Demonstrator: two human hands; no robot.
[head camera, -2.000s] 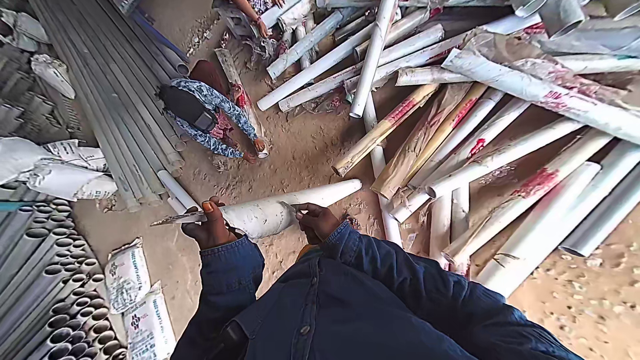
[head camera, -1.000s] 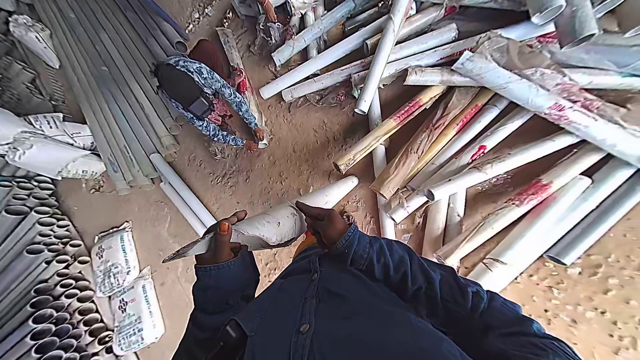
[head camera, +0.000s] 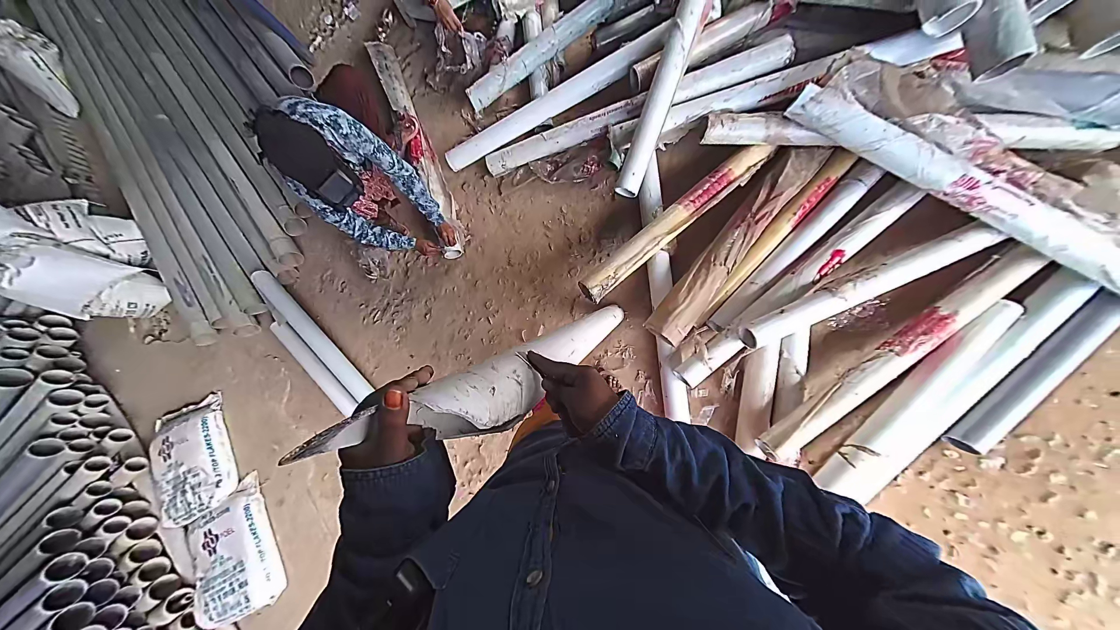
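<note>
A white plastic pipe (head camera: 490, 389) with a torn, scuffed surface slants across in front of me, its lower left end cut open to a flat pointed piece. My left hand (head camera: 394, 424) grips it near that end, thumb on top. My right hand (head camera: 573, 389) is at the pipe's middle, fingers pinched on a small thin object (head camera: 527, 359) whose tip rests at the pipe's surface; what it is I cannot tell. The pipe's narrow far end points up and right.
Two white pipes (head camera: 315, 350) lie on the dirt floor beyond my left hand. A pile of wrapped pipes (head camera: 840, 254) fills the right. Stacked grey pipes (head camera: 157, 157) and printed bags (head camera: 236, 551) are at the left. A co-worker (head camera: 341, 175) crouches ahead, hands on another pipe (head camera: 411, 140).
My right hand has shifted along the pipe and now shows a thin object at its fingertips. My left hand keeps its hold near the pointed end.
</note>
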